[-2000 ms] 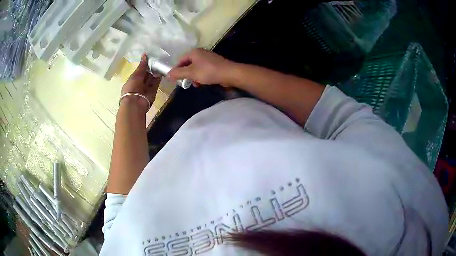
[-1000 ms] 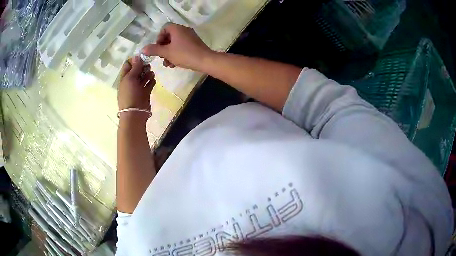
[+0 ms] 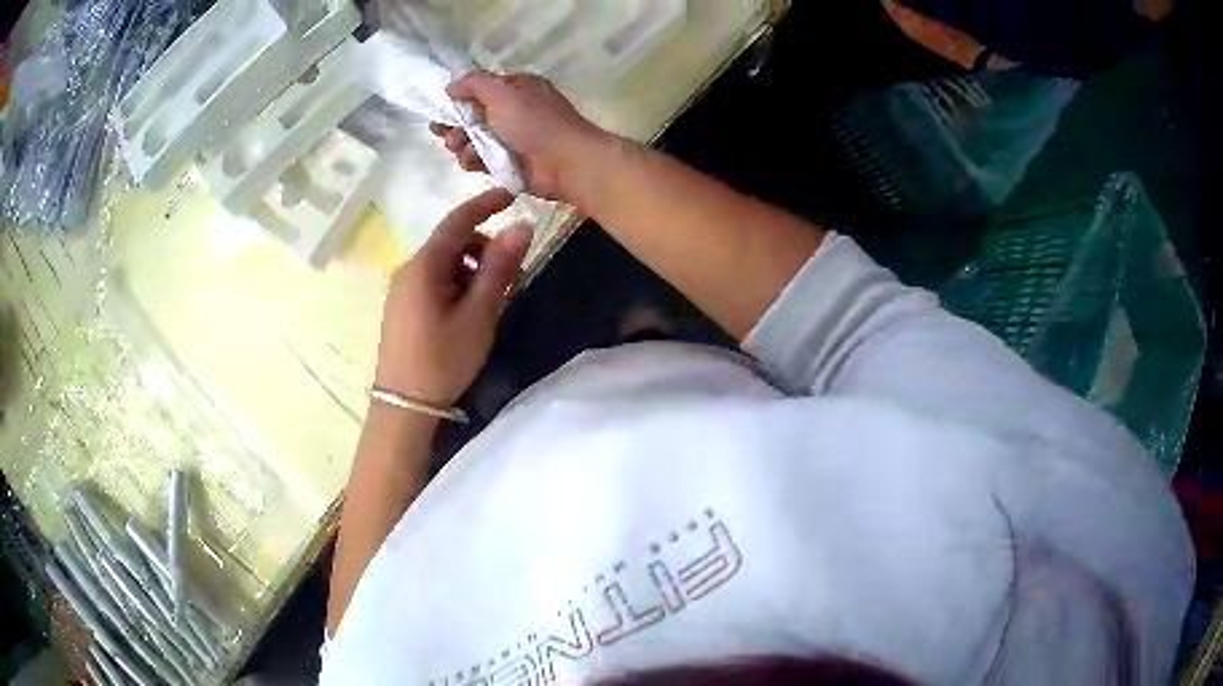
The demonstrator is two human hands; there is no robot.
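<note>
My right hand (image 3: 530, 127) holds a thin white cloth (image 3: 416, 78), bunched and stretched out over the table's far side. A narrow greyish-white end (image 3: 499, 161) sticks out below my fingers; I cannot tell if it is a tube or twisted cloth. My left hand (image 3: 449, 295), with a bracelet on the wrist, is just below it, thumb and forefinger apart, with nothing seen in it. Several silver tubes (image 3: 121, 576) lie loosely in a pile at the table's lower left.
White packing inserts with cut-outs (image 3: 248, 121) lie at the table's far side. A bluish-grey glossy heap (image 3: 61, 127) is at the far left. The yellow table (image 3: 221, 315) has wrinkled clear film. Green crates (image 3: 1060, 295) stand at the right. Another person's arm (image 3: 939, 30) shows at top right.
My hands were together at the tube; now they are apart. My left hand has moved right and opened. My right hand now holds the cloth. An arm has appeared at top right.
</note>
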